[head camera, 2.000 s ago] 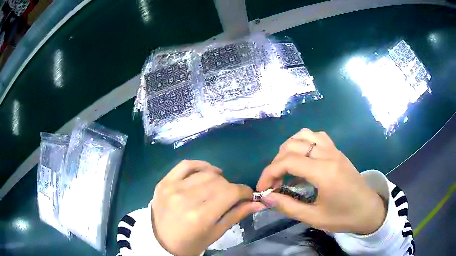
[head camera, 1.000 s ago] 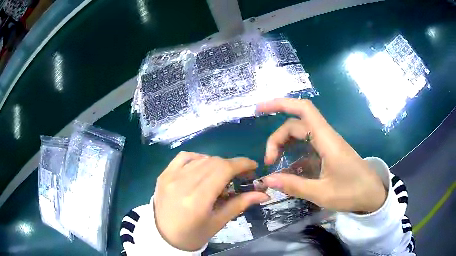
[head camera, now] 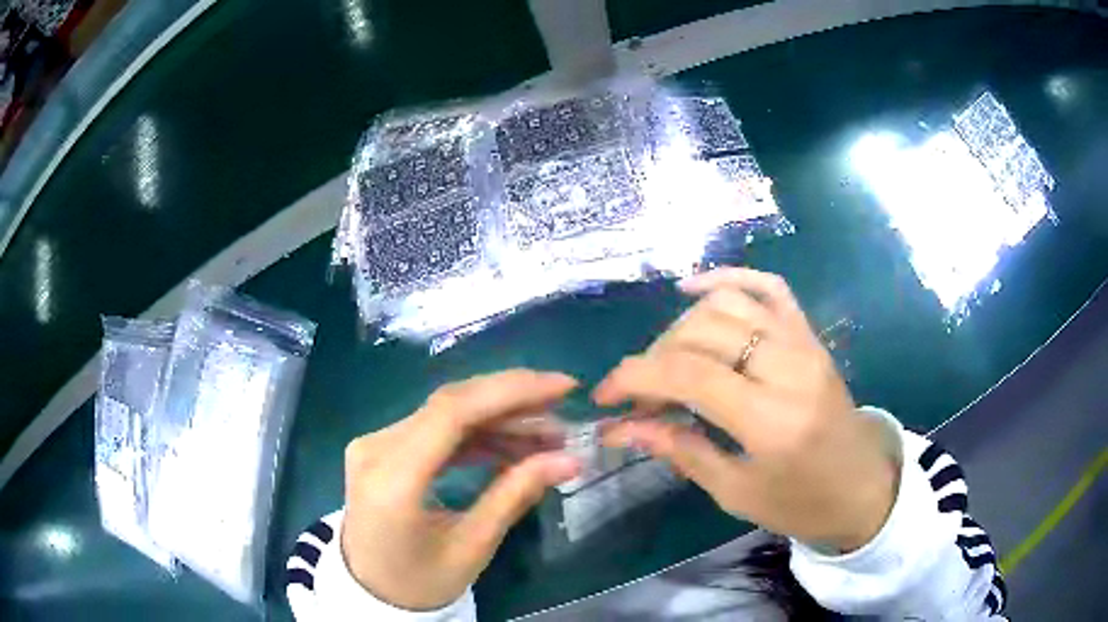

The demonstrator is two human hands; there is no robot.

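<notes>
A small clear plastic bag [head camera: 614,492], blurred and shiny, is between my hands at the lower middle, with a grey patterned area showing through it. My right hand [head camera: 772,419], with a ring on one finger, has its thumb and fingertips at the bag's upper edge. My left hand [head camera: 456,486] is at the bag's left side, its thumb at the edge and its index finger raised apart. Whether its hidden fingers grip the bag cannot be told.
A wide stack of bagged patterned panels [head camera: 419,249] lies ahead on the dark green surface [head camera: 413,365]. A smaller glare-washed pile [head camera: 1002,152] lies at the right. Two larger filled clear bags [head camera: 213,450] overlap at the left. A pale rail [head camera: 273,231] and post [head camera: 574,37] are beyond.
My right hand's raised index finger has come down toward the thumb. My left hand has moved slightly left, and the small bag between the hands has shifted and tilted.
</notes>
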